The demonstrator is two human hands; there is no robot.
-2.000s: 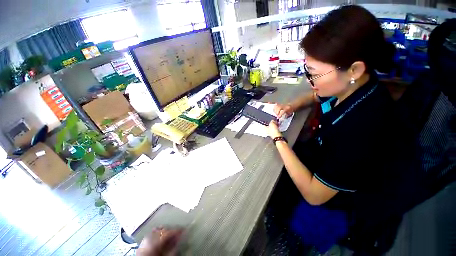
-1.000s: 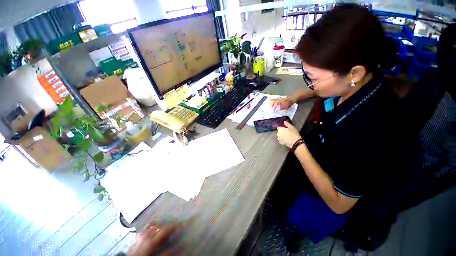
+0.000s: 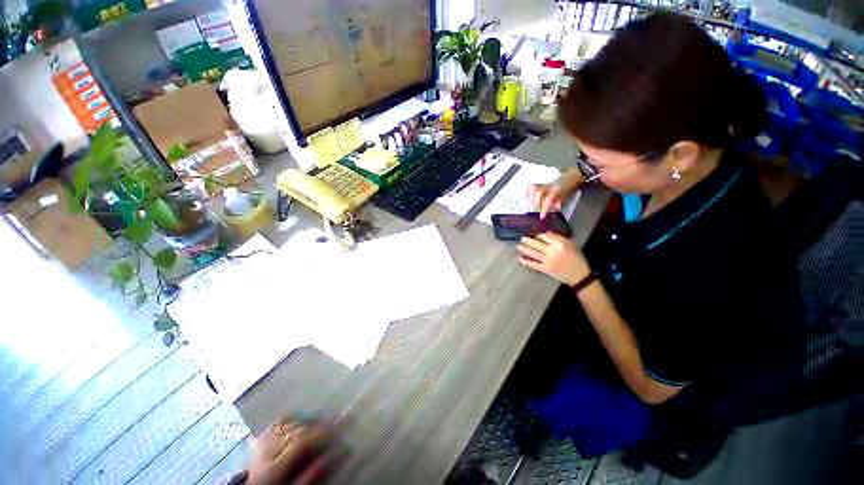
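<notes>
My left hand (image 3: 289, 455), blurred and cut by the bottom edge, is low over the desk's near end; a ring shows, but its finger pose is unclear and no held object is visible. My right hand is out of the picture. Overexposed white papers (image 3: 407, 277) lie spread beyond my left hand. At the right, a seated person has both hands at a dark smartphone (image 3: 519, 225), low over the desk at the near edge of a white sheet (image 3: 513, 197). A grey ruler-like strip (image 3: 488, 196) and thin pens (image 3: 471, 177) lie on that sheet.
A cream-yellow telephone (image 3: 327, 195) stands beyond the papers, beside a black keyboard (image 3: 445, 175). A monitor (image 3: 351, 57) stands behind. A trailing plant (image 3: 137, 204) is at the left. The seated person (image 3: 701, 256) occupies the right side.
The view has tilted down. The person's phone went from above the ruler-like strip to the sheet's near edge, and both their hands are now at it. My left hand stays near the bottom edge.
</notes>
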